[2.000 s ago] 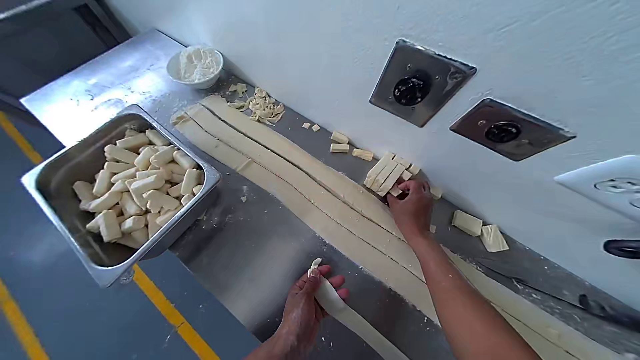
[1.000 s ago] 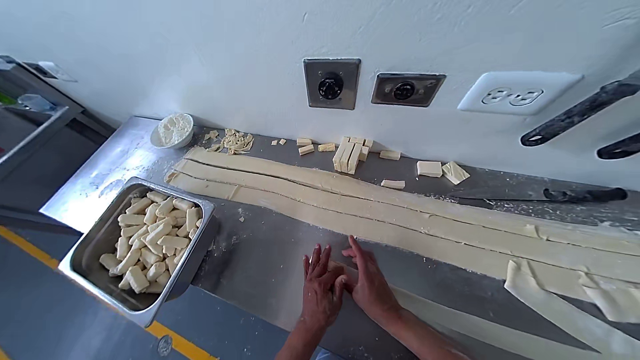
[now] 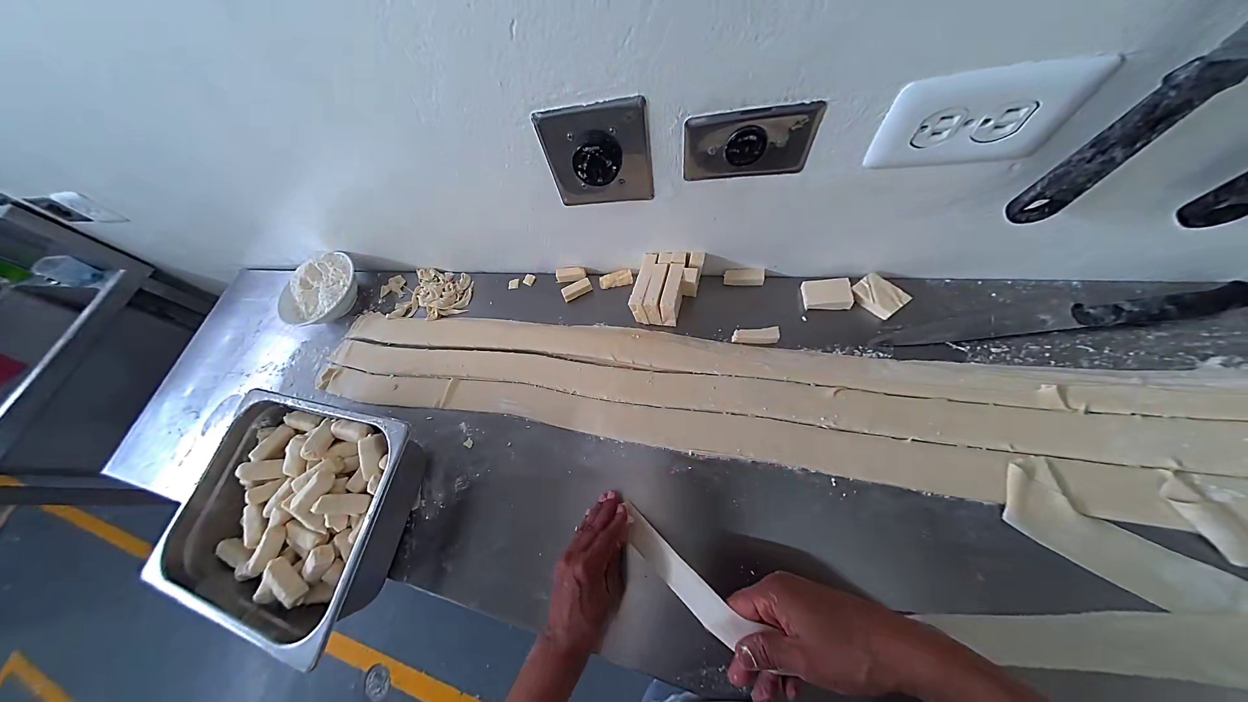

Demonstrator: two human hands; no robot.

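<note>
My right hand [image 3: 809,634] grips a narrow strip of dough [image 3: 692,580] near the table's front edge. The strip slants up and left to my left hand [image 3: 588,575], whose fingers rest at its far end; whether they pinch it or press on it I cannot tell. Behind my hands, long flat bands of dough [image 3: 624,375] run along the steel table. Cut cheese sticks [image 3: 658,291] are stacked by the wall, with loose pieces beside them. Two folded dough strips [image 3: 1102,546] lie at the right.
A steel pan [image 3: 400,507] of dough-wrapped pieces [image 3: 312,507] stands at the left front edge. A bowl of flour [image 3: 320,288] and shredded scraps [image 3: 439,292] sit at the back left. A black-handled knife [image 3: 1160,304] lies at the back right, below wall outlets [image 3: 994,112].
Both hands were close together a second ago; now my right hand is farther right, with a strip stretched between them. Earlier, my right hand was at the cheese sticks. The view has shifted.
</note>
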